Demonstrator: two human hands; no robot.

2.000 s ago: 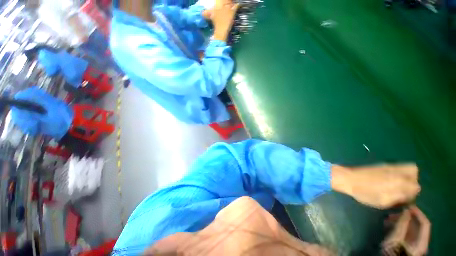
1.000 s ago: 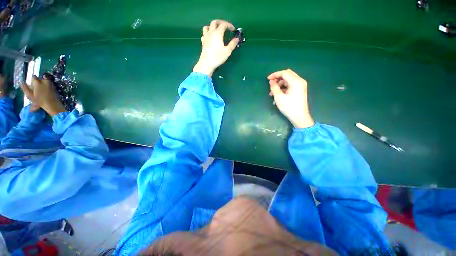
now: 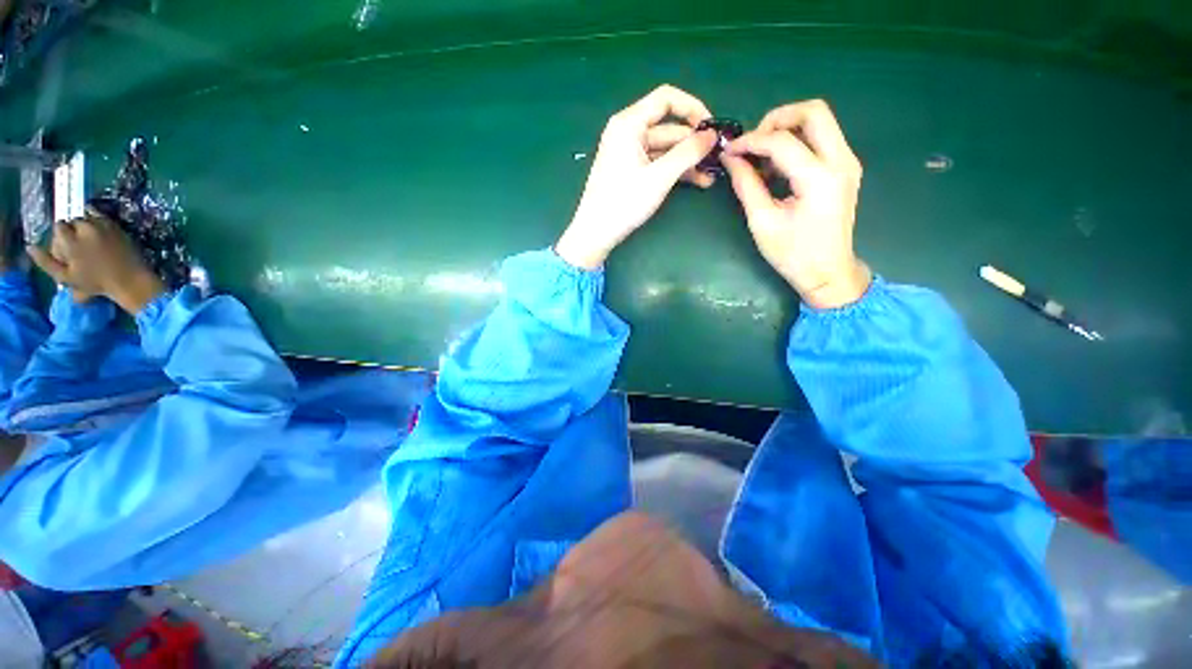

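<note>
A small dark module (image 3: 718, 131) with silvery glints is held between the fingertips of both hands above the green surface. My left hand (image 3: 641, 163) grips it from the left with thumb and fingers. My right hand (image 3: 797, 183) meets it from the right, thumb and forefinger pinched together at its edge. Whether a tiny part sits between the right fingertips is too small to tell. The fingers hide much of the module.
A pen-like tool (image 3: 1039, 303) lies on the green bench (image 3: 431, 170) at the right. Tiny white scraps and a small clear piece (image 3: 939, 163) lie about. At the left, a neighbouring worker's hand (image 3: 98, 255) is beside a glittering dark pile (image 3: 150, 216). The bench's near edge runs before me.
The view has swung from the side to the bench. My left hand took the module from the far side and brought it nearer; my right hand has moved up to meet it.
</note>
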